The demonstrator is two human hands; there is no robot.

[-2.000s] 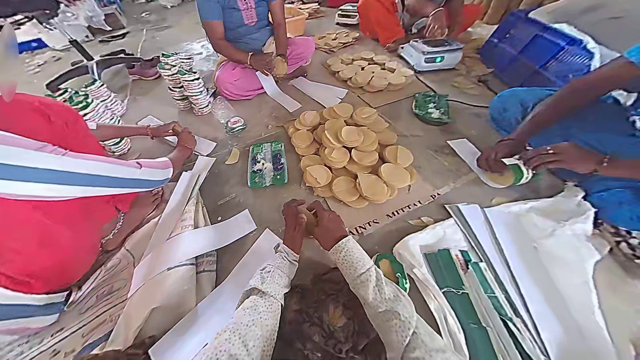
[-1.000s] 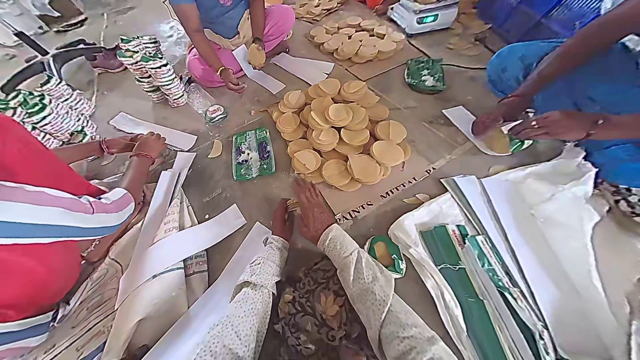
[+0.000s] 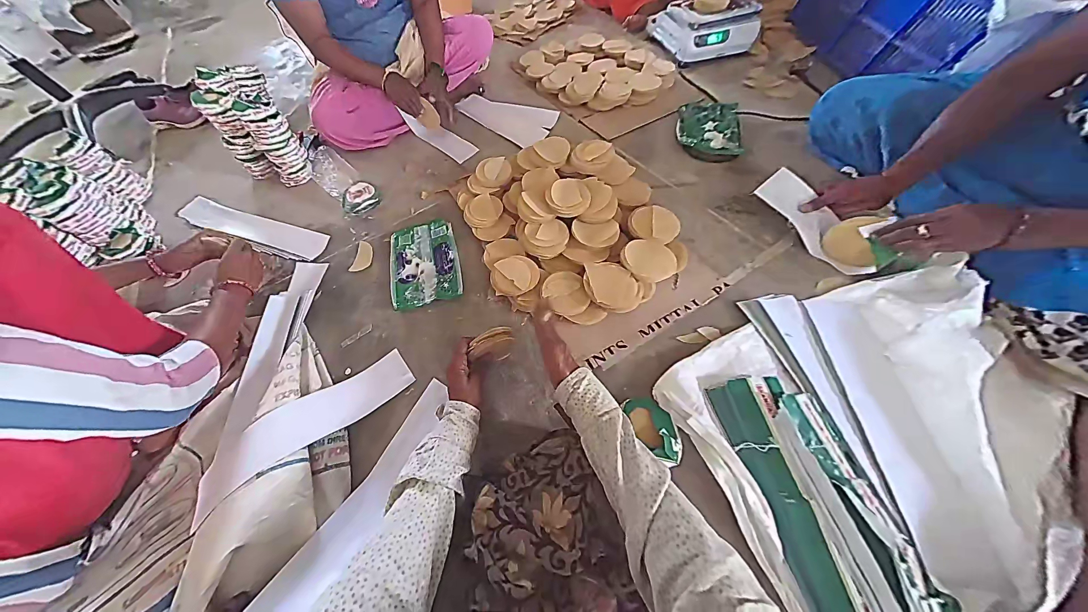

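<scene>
My left hand (image 3: pixel 465 374) is closed around a small stack of thin round tan discs (image 3: pixel 490 342), held upright near the lower left of a big heap. My right hand (image 3: pixel 552 347) reaches to the lower edge of that heap of tan discs (image 3: pixel 586 229); its fingertips are blurred, and whether they grip a disc cannot be told. The heap lies on a cardboard sheet (image 3: pixel 680 297) with printed writing. Left of the heap lies a green and clear plastic packet (image 3: pixel 426 265). Beside my right forearm is a green-edged packet with a tan disc (image 3: pixel 653 432).
White paper strips (image 3: pixel 331 408) lie at the left, beside a person in red. Green plastic wrappers (image 3: pixel 765 484) and white sheets rest on a white sack at the right. Two more people work across and to the right. A digital scale (image 3: pixel 704 32) stands behind, with stacked packets (image 3: pixel 251 127) back left.
My hands were together two seconds ago and are now apart. My right hand has moved to the heap's lower edge, while my left hand stays just outside the heap with its stack.
</scene>
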